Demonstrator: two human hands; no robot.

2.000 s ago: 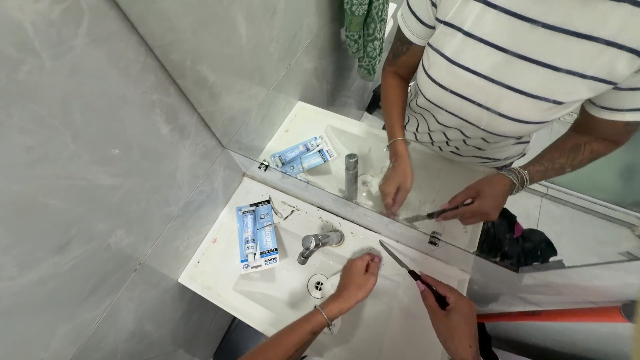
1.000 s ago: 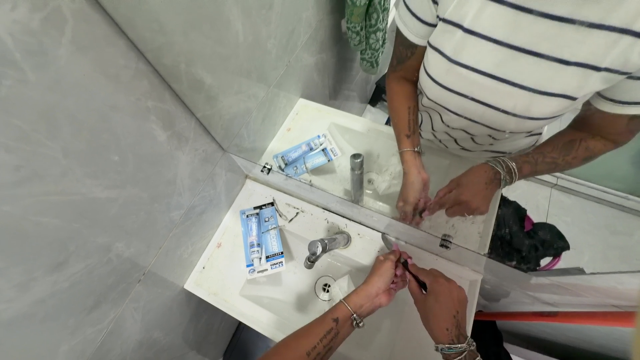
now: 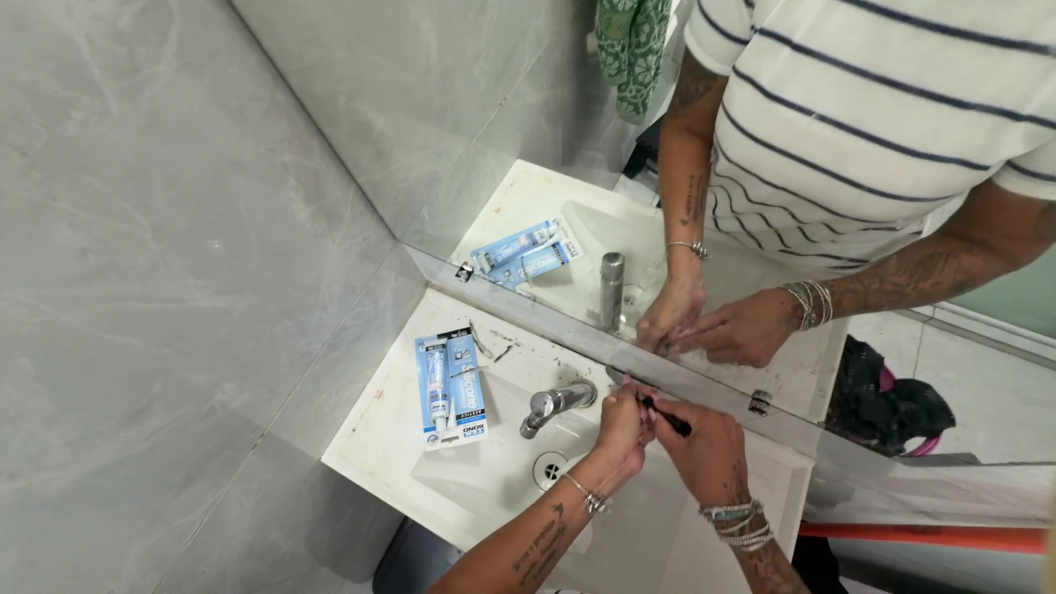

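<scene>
My right hand [image 3: 701, 441] grips the black handle of a knife [image 3: 670, 417] at the back edge of the white washbasin, just right of the chrome faucet [image 3: 559, 404]. Its blade points up and left toward the foot of the mirror, partly hidden by my fingers. Against the knife, my left hand [image 3: 620, 429] has its fingers bent close to the blade; whether they hold the blade or something small cannot be told. A blister pack with a silicone sealant tube [image 3: 439, 388] lies on the basin's left ledge. Dark scraps [image 3: 502, 353] are scattered along the back ledge.
A wall mirror [image 3: 528, 305] with metal clips rises behind the basin and reflects both arms and a striped shirt. The drain [image 3: 551, 470] is below the faucet. Grey tiled walls [image 3: 190, 247] stand at left. A dark bin [image 3: 412, 561] is beneath the basin, and an orange bar [image 3: 924, 536] lies at right.
Two seconds ago my left hand was apart from the knife, whose blade showed. My hands have since come together at the basin's back edge, and the fingers now cover part of the blade.
</scene>
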